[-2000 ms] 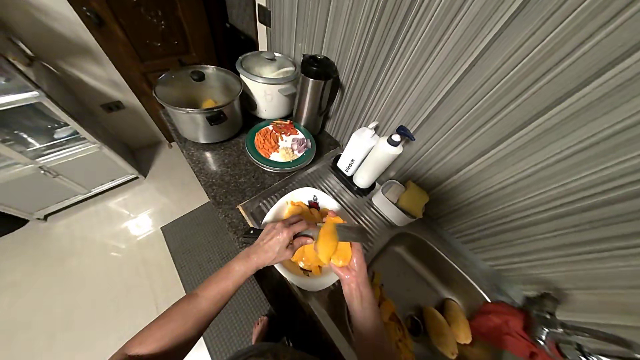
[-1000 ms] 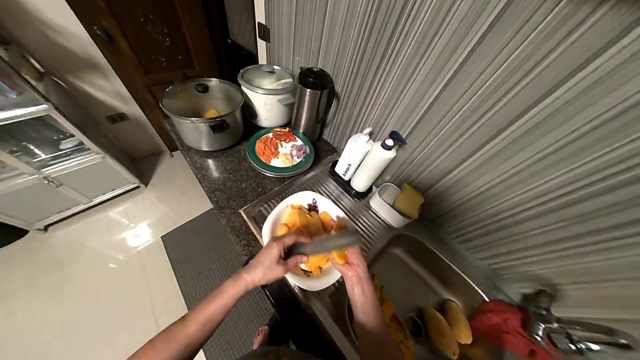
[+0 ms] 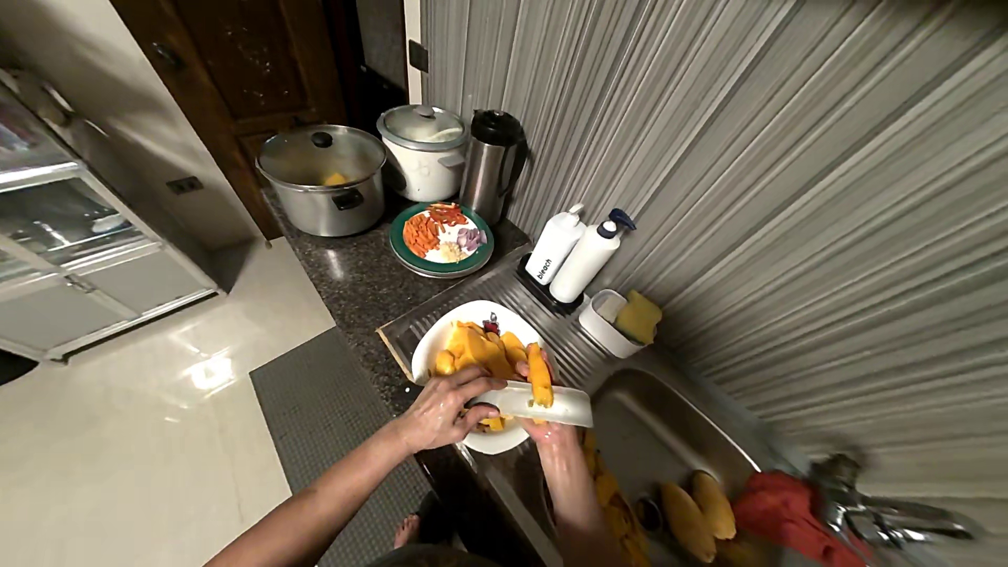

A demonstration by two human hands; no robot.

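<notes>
My left hand (image 3: 447,405) grips the handle of a broad-bladed kitchen knife (image 3: 563,405), whose blade points right over the bowl's near right edge. Beyond the blade, my right hand (image 3: 549,435) holds a long orange-yellow piece of flesh (image 3: 540,375), perhaps mango or squash; the blade hides part of that hand. A small bit sticks to the blade. Below both hands, a white bowl (image 3: 429,340) holds several orange-yellow pieces (image 3: 478,348) and rests on the sink's ribbed drainboard (image 3: 568,334).
Right of the bowl, the steel sink (image 3: 638,402) holds whole yellow fruits (image 3: 687,521), peelings and a red cloth (image 3: 780,512). Behind stand white bottles (image 3: 587,260), a sponge holder (image 3: 614,335), a plate of cut vegetables (image 3: 441,272), a lidded pot (image 3: 331,209), a rice cooker (image 3: 425,169) and a steel jug (image 3: 487,169).
The knife has turned so that its blade shows broad and flat in front of the orange-yellow piece. My left hand stays on the handle, my right hand on the piece.
</notes>
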